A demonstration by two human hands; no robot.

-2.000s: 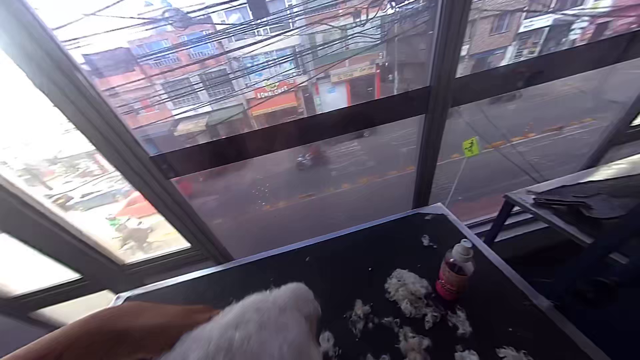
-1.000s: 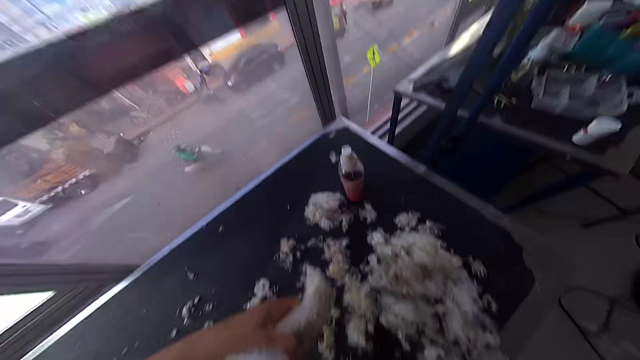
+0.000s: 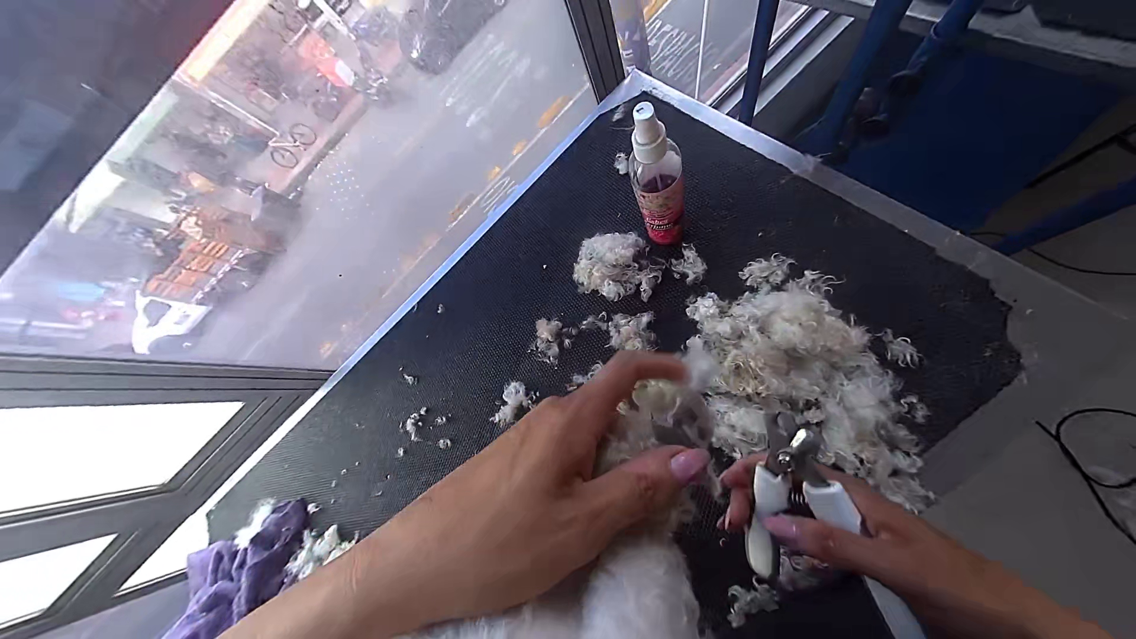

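My left hand (image 3: 568, 488) grips the paw of a white, curly-haired animal, likely a dog (image 3: 643, 577), with thumb and fingers around the paw's end. Just right of the paw, my right hand (image 3: 879, 532) holds nail clippers (image 3: 788, 461) with white handles and metal jaws pointing up the view. The handles are spread apart. Most of the animal lies below the frame. A large pile of clipped fur (image 3: 790, 346) lies beyond both hands on the black table.
A spray bottle with pink liquid (image 3: 658, 177) stands near the table's far corner. Fur tufts (image 3: 612, 264) are scattered about. A purple cloth (image 3: 244, 568) lies at lower left. The window (image 3: 399, 177) borders the table's left edge; a blue-framed stand (image 3: 865, 80) is at the upper right.
The clippers and my right hand are now in view beside the paw; neither earlier frame shows them. My left hand has come further into view. The view has turned down toward the table.
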